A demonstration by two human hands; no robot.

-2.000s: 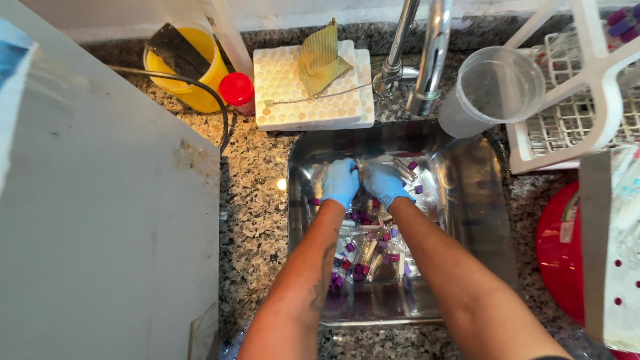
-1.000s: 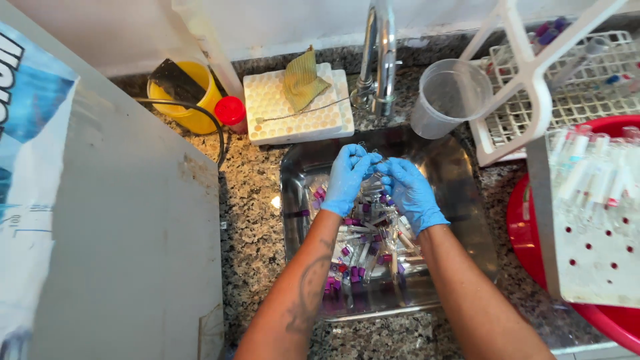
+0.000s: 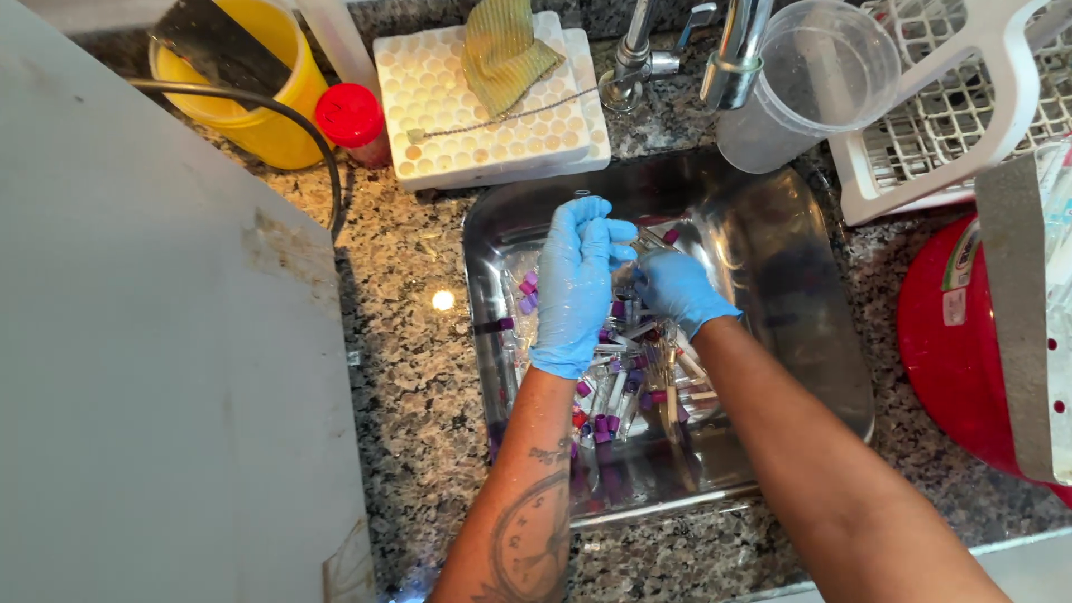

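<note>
Many clear test tubes with purple caps (image 3: pixel 615 423) lie heaped in a stainless steel sink (image 3: pixel 796 335). My left hand (image 3: pixel 578 280), in a blue glove, is raised over the left part of the heap with its fingers curled. A small clear rim shows at its fingertips (image 3: pixel 582 194), and whether it grips a tube cannot be told. To its right, my right hand (image 3: pixel 680 286), also in a blue glove, reaches down among the tubes with its fingers mostly hidden. What it holds, if anything, is out of sight.
Behind the sink stand a white foam rack (image 3: pixel 494 155) bearing a ribbed yellow cloth (image 3: pixel 502 63), a chrome faucet (image 3: pixel 733 71) and a clear plastic cup (image 3: pixel 775 109). A yellow container (image 3: pixel 285 126) and red-capped jar (image 3: pixel 350 117) stand left; a white rack (image 3: pixel 946 180) and red basin (image 3: pixel 938 335) right.
My hands were close together over the tubes one second ago. Now they are apart, the right one down in the heap. The view has moved closer to the sink.
</note>
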